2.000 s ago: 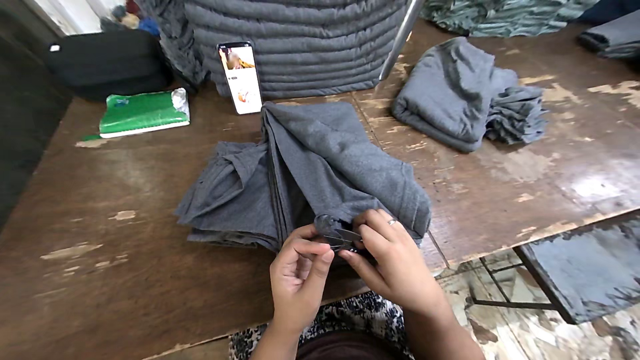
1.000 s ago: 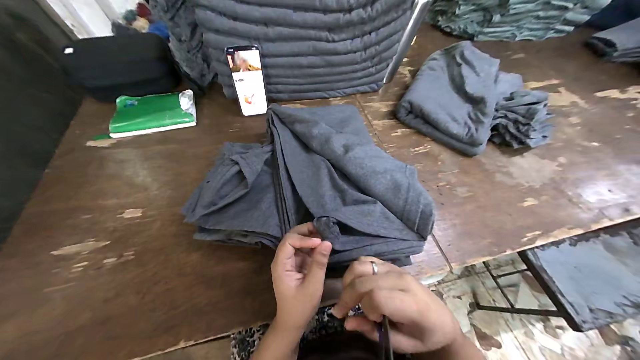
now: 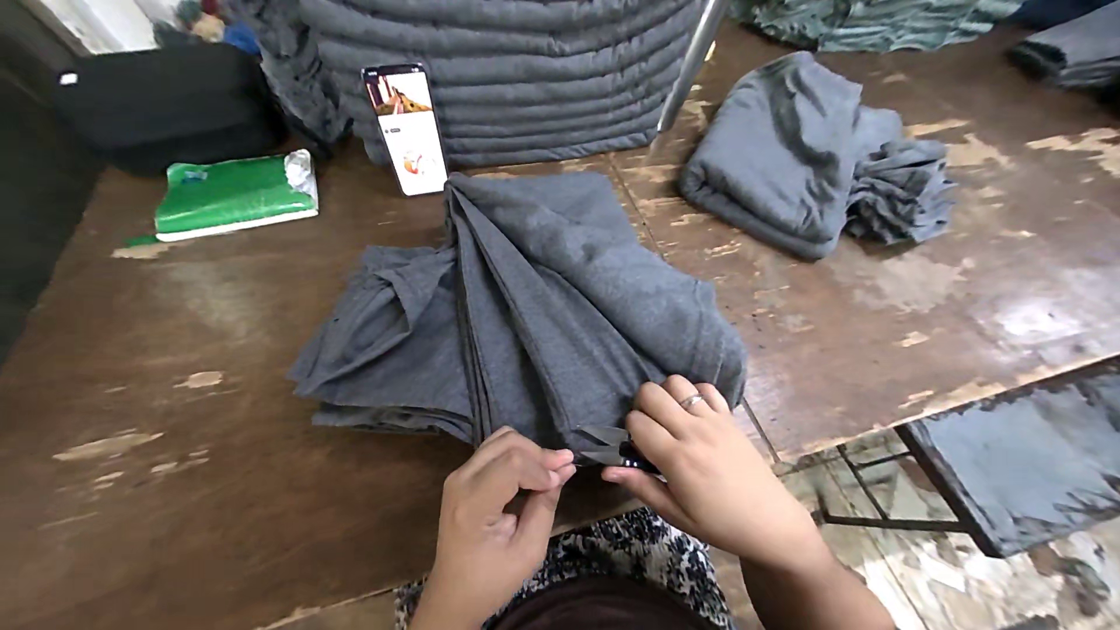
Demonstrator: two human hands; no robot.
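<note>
Dark grey folded fabric pieces (image 3: 542, 306) lie in a fanned pile on the wooden table. At the pile's near edge my left hand (image 3: 503, 507) pinches something small between thumb and fingers, perhaps a thread or a fabric edge; it is too small to tell. My right hand (image 3: 691, 455), with a ring on one finger, holds small thread snips (image 3: 604, 446). The blades are apart and point left, close to my left fingertips. Most of the snips' handle is hidden in my right palm.
A smartphone (image 3: 407, 131) leans upright against a stack of grey fabric (image 3: 525, 79). At the left are a green packet (image 3: 236, 197) and a black case (image 3: 171, 105). More folded grey fabric (image 3: 779, 157) lies at the right. A stool (image 3: 1024, 455) stands beyond the table edge.
My right hand was lower, away from the fabric, one second ago, and has come up to my left fingertips with the snips. The dark fabric bit in my left fingers no longer shows.
</note>
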